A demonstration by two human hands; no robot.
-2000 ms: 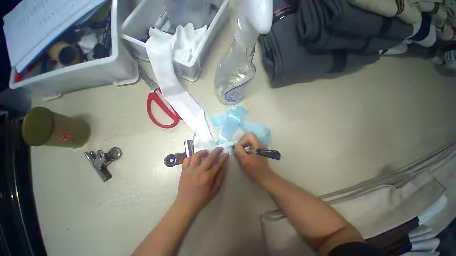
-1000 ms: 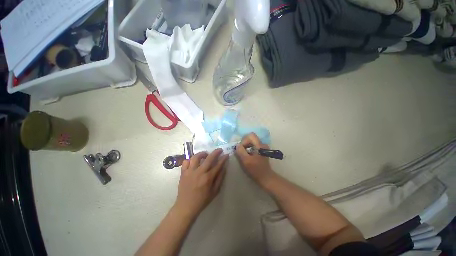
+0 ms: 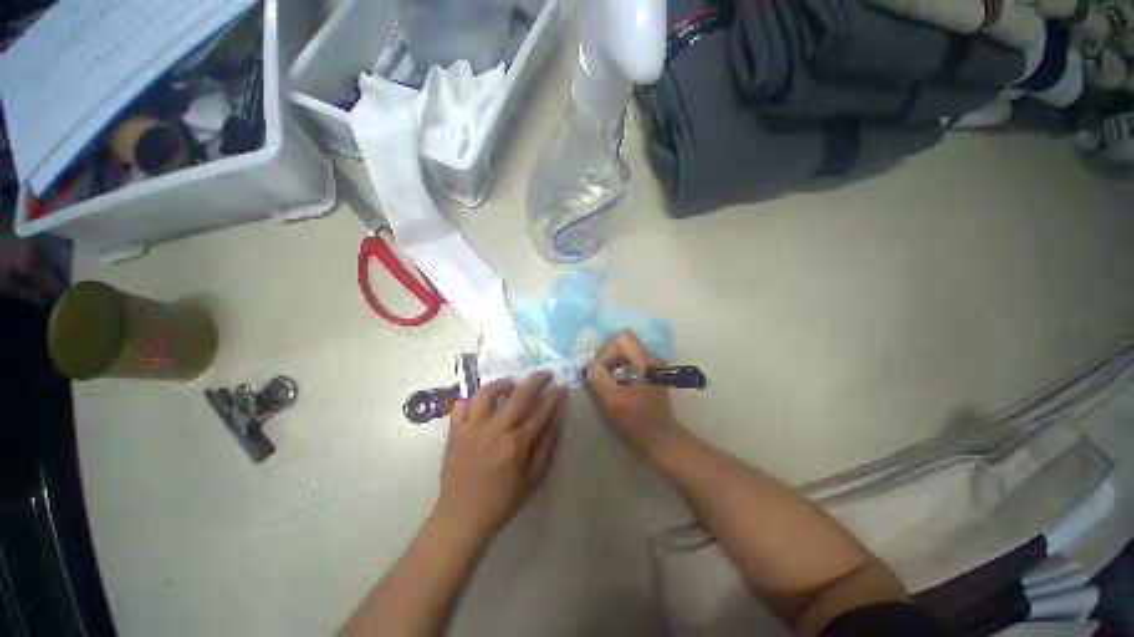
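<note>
A white fabric label strip [image 3: 445, 255] runs from a small bin down to my hands. My left hand [image 3: 500, 436] lies flat on the strip's lower end, fingertips pressing it to the table. My right hand [image 3: 631, 392] holds a dark marker pen [image 3: 673, 375], its tip at the strip near my left fingertips. Small dark marks show on the strip there. Light-blue scraps [image 3: 575, 311] lie just beyond my hands. A silver bulldog clip [image 3: 432, 401] touches or lies close to my left fingers.
Red-handled scissors [image 3: 397, 281], another clip [image 3: 253, 414], an olive canister [image 3: 132, 332] and a tool bin [image 3: 187, 205] are left. The small bin [image 3: 475, 178], spray bottle [image 3: 580, 181] and dark grey bundles [image 3: 746, 156] are at the back. Beige fabric [image 3: 858, 529] lies at lower right.
The pen tip has shifted slightly over the strip, and dark marks show there. Both hands stay in nearly the same place. The view has shifted slightly.
</note>
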